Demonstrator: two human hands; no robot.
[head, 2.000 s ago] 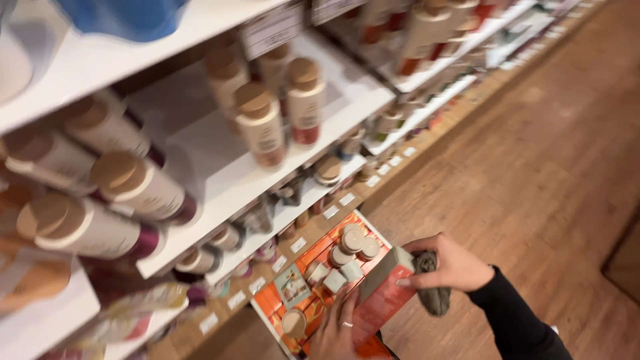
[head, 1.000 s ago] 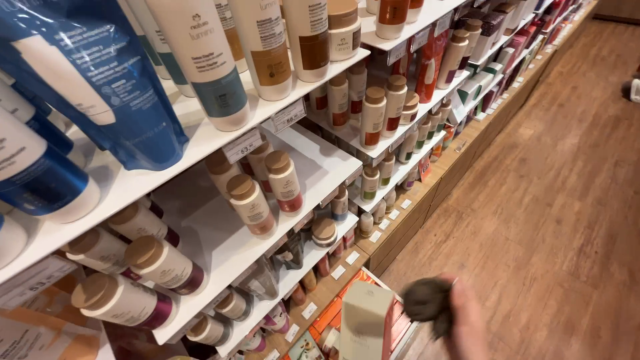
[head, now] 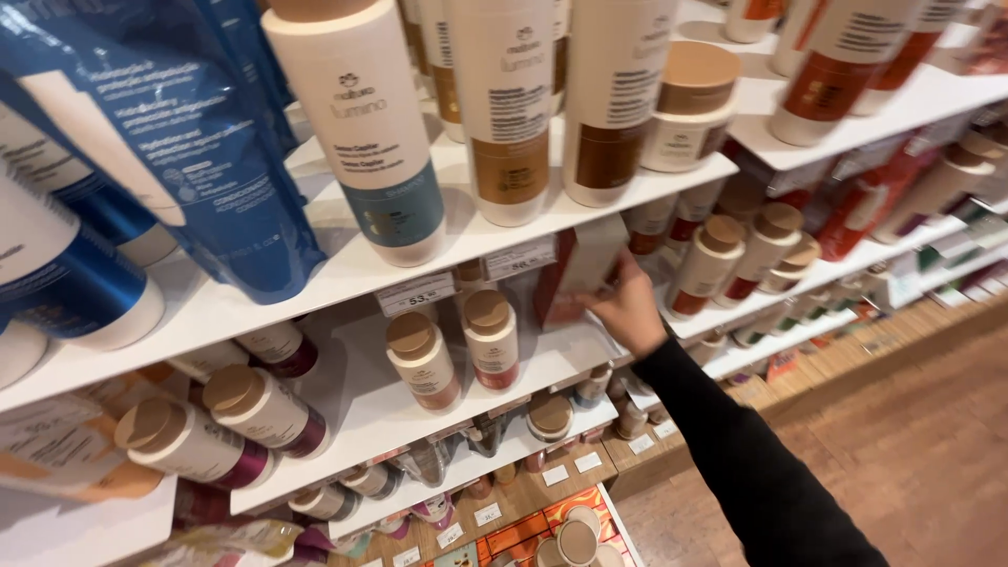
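My right hand (head: 628, 305), in a black sleeve, grips a red and pale grey-green carton (head: 581, 272) at the right end of the middle shelf (head: 346, 378). The carton stands roughly upright beneath the upper shelf, whose edge hides its top. To its left on the same shelf are two cream bottles with tan caps, the nearer one (head: 492, 339) with a pinkish-red base band and the other (head: 424, 361) beside it. My left hand is out of view.
Above, the upper shelf (head: 504, 236) holds a blue pouch (head: 181, 150), a Natura Lumina shampoo bottle (head: 362, 134) and a tan-lidded jar (head: 693, 106). Tipped bottles (head: 193, 441) lie at lower left. Below is an orange-patterned tray (head: 622, 524) with round containers; wooden floor (head: 890, 449) lies at right.
The carton has moved from above the orange tray up to the middle shelf, held by my right hand. The dark, crumpled item seen earlier in that hand no longer shows. My left hand has left the view.
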